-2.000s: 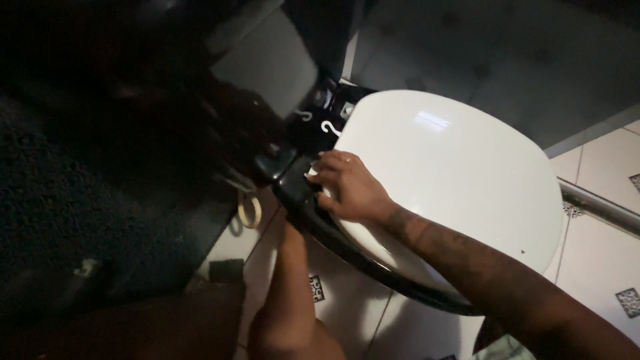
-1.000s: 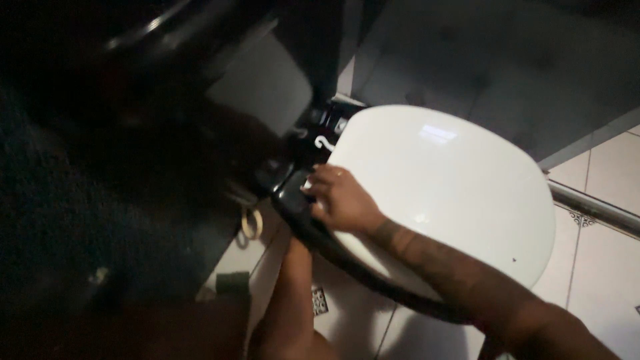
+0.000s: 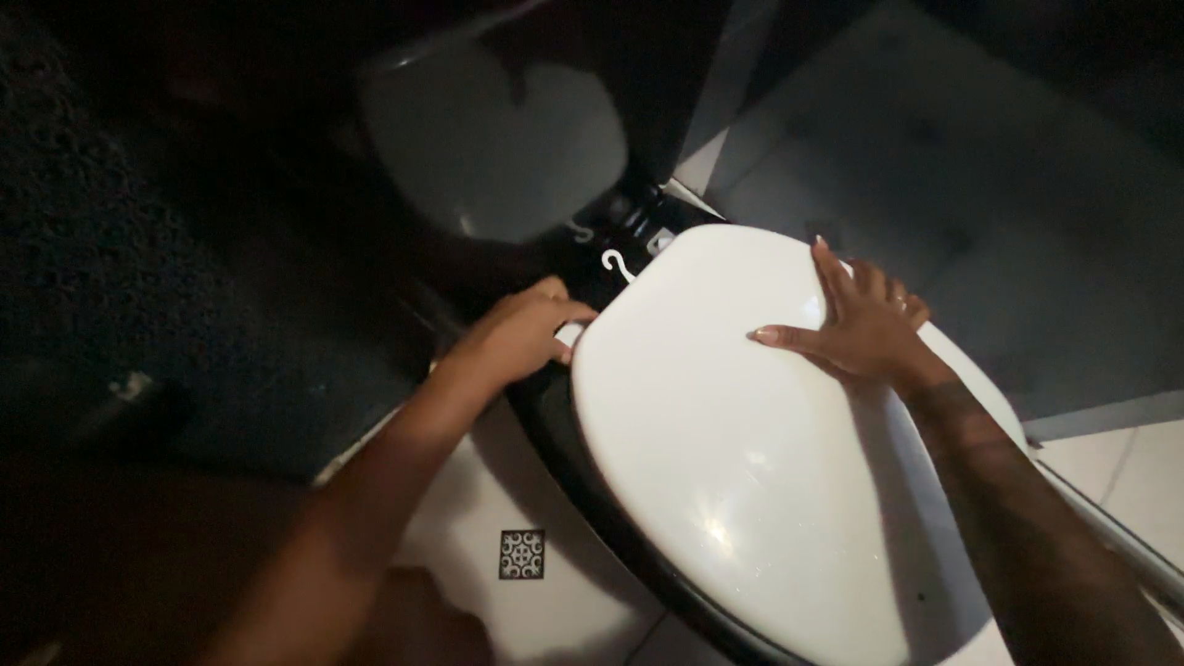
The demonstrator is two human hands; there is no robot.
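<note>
A white toilet lid lies over a black toilet bowl. My right hand rests on the lid near its far right edge, thumb and fingers spread. At the hinge end, my left hand has its thumb and fingers around a small white piece beside the lid's corner; what this piece is cannot be told. A white hook-shaped piece sticks out from the lid's back edge, and a grey-white fitting sits further along the black rear part.
A glossy dark surface behind the toilet mirrors the lid. On the right stands a dark panel with a metal rail low beside it. Pale floor tiles bear a patterned black-and-white inset.
My right hand has moved from the near hinge corner to the lid's far right side. My left hand has come up to the near hinge corner from below. The lid looks closer in view.
</note>
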